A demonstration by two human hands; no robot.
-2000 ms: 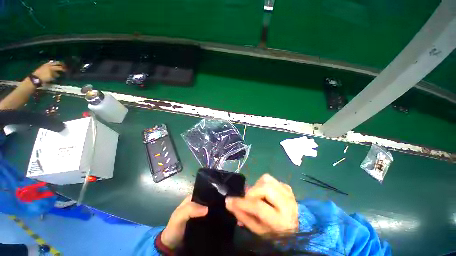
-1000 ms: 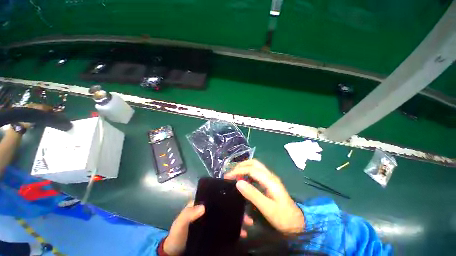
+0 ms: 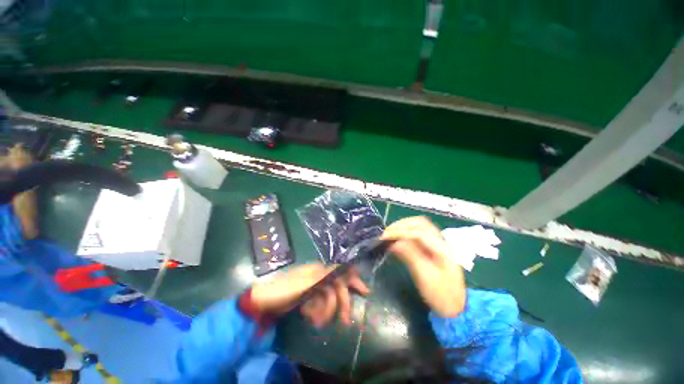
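A black phone unit (image 3: 347,268) is held tilted, nearly edge-on, above the front of the bench. My left hand (image 3: 304,291) holds its lower left side, with fingers curled underneath. My right hand (image 3: 429,259) grips its upper right end; the fingertips are blurred. Whether a small part is in my fingers cannot be told. A clear bag of dark pieces (image 3: 339,223) lies right behind the unit. A second open phone unit (image 3: 268,234) lies on the bench to the left, with small orange and white tabs.
A white box (image 3: 131,229), white bottle (image 3: 199,165) and black hose (image 3: 71,174) stand left. A white wipe (image 3: 472,244) and small zip bag (image 3: 592,274) lie right. A black tray (image 3: 300,129) is on the belt. Another person's blue sleeve (image 3: 45,262) is far left.
The held phone unit has turned from face-up to nearly edge-on, and my left hand's fingers now show beneath it. The view has shifted, moving the bench items rightward. The tweezers are now mostly hidden.
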